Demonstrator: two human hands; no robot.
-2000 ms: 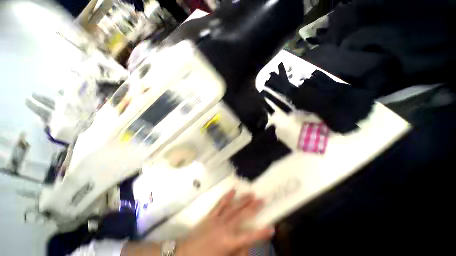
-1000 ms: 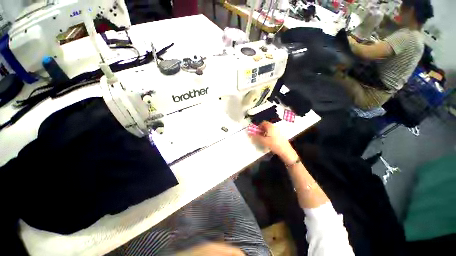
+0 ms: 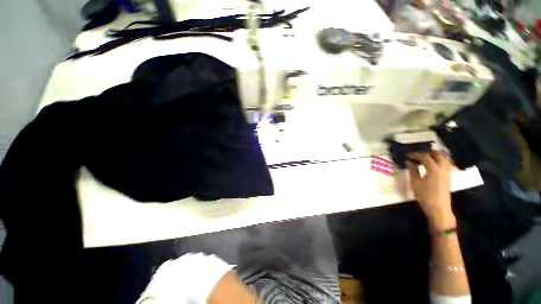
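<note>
My right hand (image 3: 432, 181) is at the machine bed's right end, its bent fingers on the small black cut pieces (image 3: 403, 151). Blur hides whether it grips one. A pink-and-white checked piece (image 3: 382, 165) lies just left of the hand. A black garment panel (image 3: 178, 130) spreads left of the needle and hangs off the table's left side. The lit presser foot area (image 3: 267, 124) is at its right edge. My left sleeve and part of the forearm show at the bottom; my left hand is out of the picture.
The white brother machine head (image 3: 350, 89) stands behind the bed. A small brownish block (image 3: 347, 146) lies on the bed. Long black strips (image 3: 196, 25) lie at the back left. Dark cloth (image 3: 504, 89) is heaped at the right. Striped clothing (image 3: 290, 285) is below the table edge.
The view has swung to the right-hand side's level and shifted left. My right hand has moved from the near checked piece onto the black pieces; that checked piece now lies uncovered. My left hand has left view.
</note>
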